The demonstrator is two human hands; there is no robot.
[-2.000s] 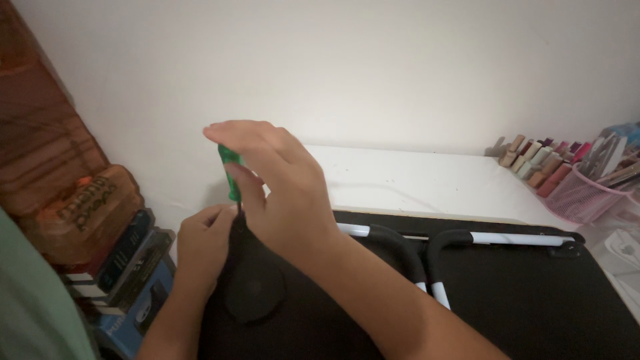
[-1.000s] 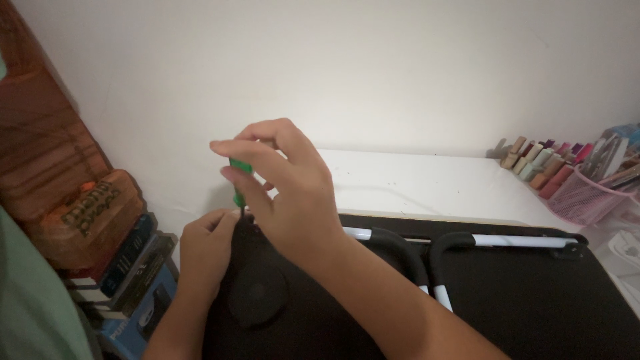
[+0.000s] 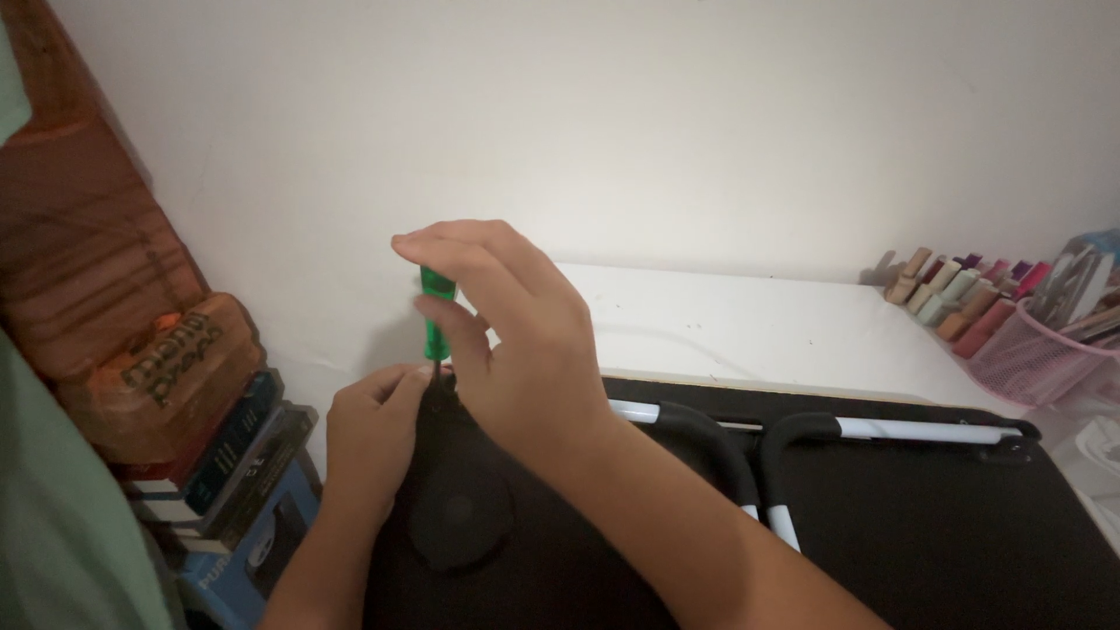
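Observation:
My right hand (image 3: pixel 525 350) holds a screwdriver with a green handle (image 3: pixel 435 324) between thumb and fingers, its shaft upright and pointing down. The tip meets the far left corner area of a black panel (image 3: pixel 919 525); what lies under the tip is too dark to tell. Beside the shaft, the thumb and fingers of my left hand (image 3: pixel 376 429) are pinched together at that corner; whether they hold a small part is hidden. A round black disc (image 3: pixel 462 516) lies on the panel just nearer than the hands. White metal tubes (image 3: pixel 927 430) with black bends are folded on the panel.
Behind the panel is a white tabletop (image 3: pixel 700 332) against a wall. Nail polish bottles (image 3: pixel 954 293) and a pink mesh holder (image 3: pixel 1032 359) stand at the right. Stacked books (image 3: pixel 236 437), a blue box (image 3: pixel 254 560) and an orange plastic-wrapped bundle (image 3: pixel 175 376) are at the left.
My right hand's fingers have shifted around the green handle, while the screwdriver stays upright at the same corner. My left hand has stayed beside its shaft.

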